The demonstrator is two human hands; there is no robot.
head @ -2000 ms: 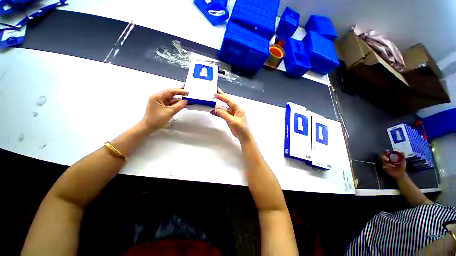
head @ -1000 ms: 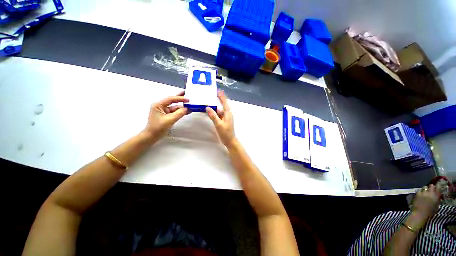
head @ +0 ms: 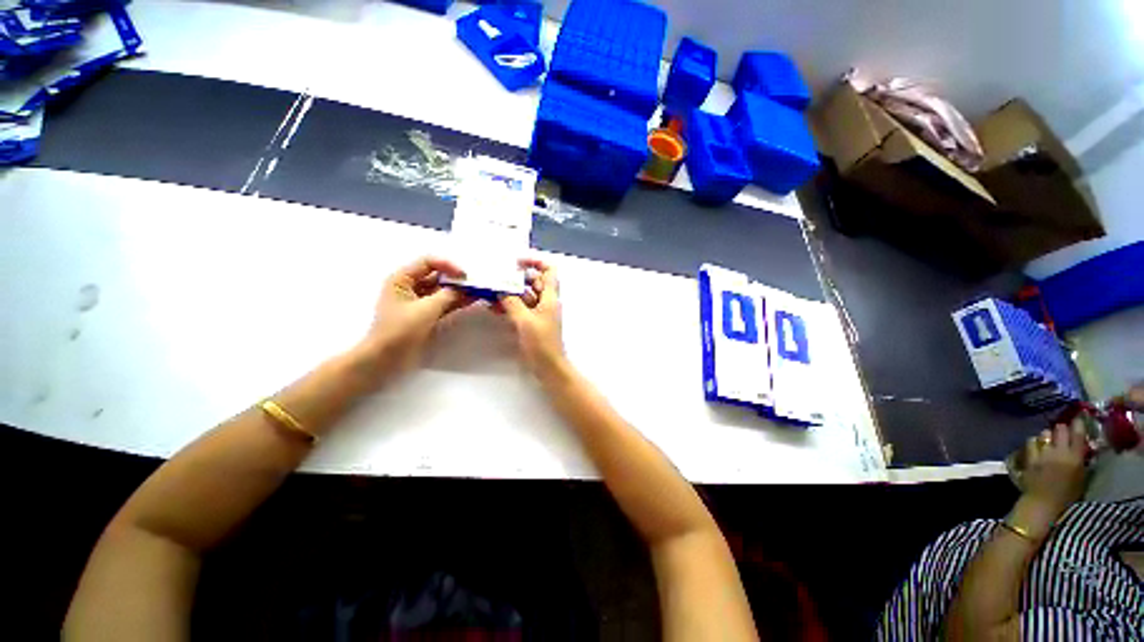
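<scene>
A white and blue retail carton is held above the white bench at the centre, its near short edge toward me. Its face looks paler, and the print at its far end is faint. My left hand grips the near left corner. My right hand grips the near right corner. Fingers of both hands meet the near blue edge; the flap there is mostly hidden by them. Two finished cartons lie side by side, faces up, to the right.
Thin clear plastic strips lie on the dark band. Blue bins and an orange ring stand behind. A loose carton pile is far left. A packed carton row, brown box and a neighbour's hands are at right.
The held carton has tilted and come slightly nearer, and its blue print shows less. My right fingers have closed in along the near edge. The neighbour's hand has moved away from the carton row.
</scene>
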